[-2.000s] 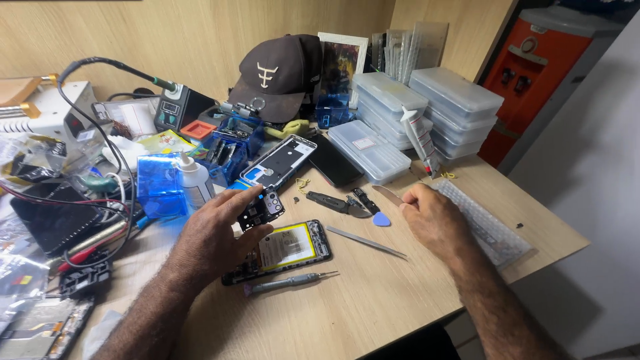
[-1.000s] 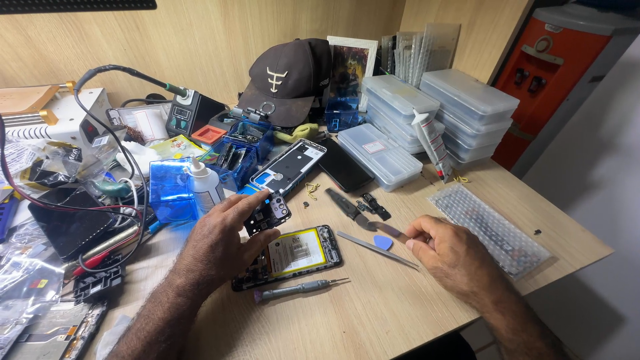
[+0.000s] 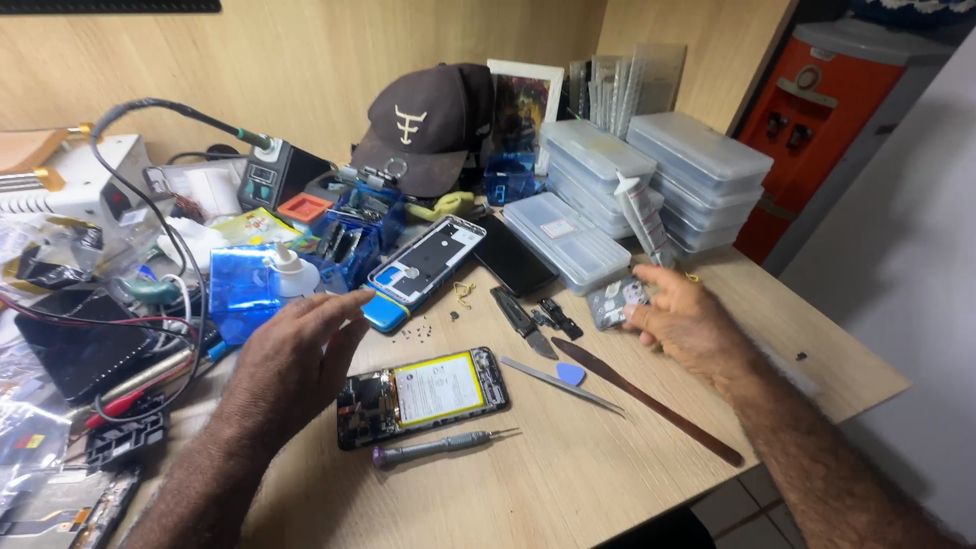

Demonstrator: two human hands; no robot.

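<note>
My left hand (image 3: 305, 358) is raised with fingers apart, holding nothing, left of an opened smartphone (image 3: 438, 389) with its battery and inner boards exposed. My right hand (image 3: 671, 313) grips a grey phone part (image 3: 614, 301) with round camera openings, beside the clear plastic boxes. A long, flat brown tool (image 3: 648, 404) lies across the desk below that hand. Metal tweezers (image 3: 560, 385), a blue triangular pick (image 3: 570, 373), a folding knife (image 3: 522, 320) and a small black part (image 3: 560, 319) lie between the hands. A precision screwdriver (image 3: 442, 447) rests below the phone.
Tiny screws (image 3: 412, 334) lie above the phone. Behind are a phone frame (image 3: 431, 259) on a blue object, a dark phone (image 3: 515, 255), plastic boxes (image 3: 568, 240), a tube (image 3: 644, 217) and a cap (image 3: 423, 122). Cables, bags and a white squeeze bottle (image 3: 293, 271) crowd the left.
The brown tool has left my right hand and lies on the desk. The phone part by my left hand is gone from there. My right hand now grips a part near the boxes; the bubbled sheet no longer shows.
</note>
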